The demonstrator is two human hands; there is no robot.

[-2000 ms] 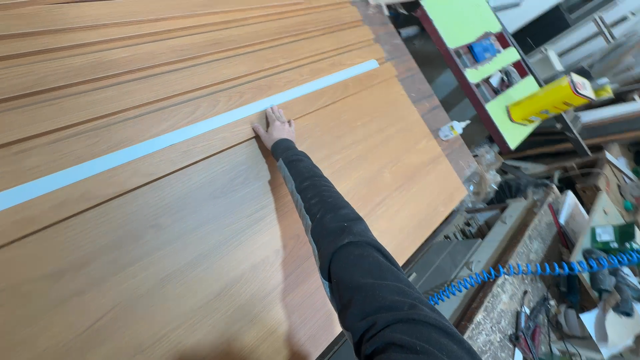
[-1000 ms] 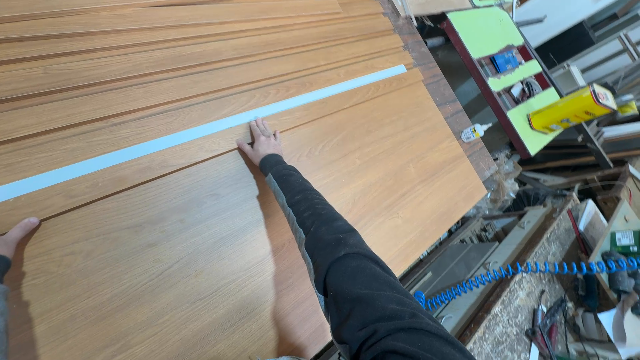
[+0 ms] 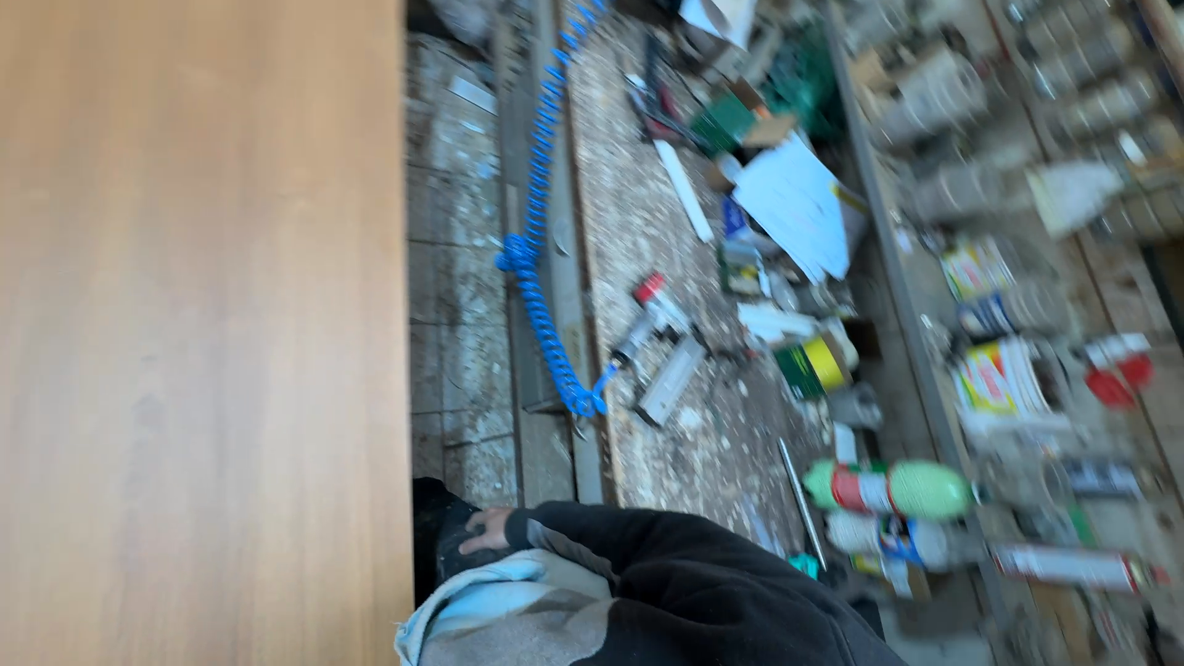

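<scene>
My right hand (image 3: 487, 530) is low in the head view, resting against dark clothing at my leg, with its fingers partly spread and no object visible in it. Close to its left runs the edge of a large wood-grain panel (image 3: 203, 333), which fills the left of the view. My left hand is out of view. Beyond my right arm, a pneumatic nail gun (image 3: 671, 356) lies on a worn, paint-spotted workbench (image 3: 638, 231). A coiled blue air hose (image 3: 539, 213) runs to it along the bench's near edge.
On the bench lie white papers (image 3: 800, 208), a metal rod (image 3: 802, 504), a white strip (image 3: 683, 191) and a green plastic bottle (image 3: 893, 489). Shelves behind hold jars (image 3: 953, 88) and tubs (image 3: 1008, 379). A narrow floor gap (image 3: 462, 277) separates panel and bench.
The view has swung far toward the workbench. My right hand has left the panel beside the white strip and is now down at my leg. My left hand, at the panel one second ago, is out of view.
</scene>
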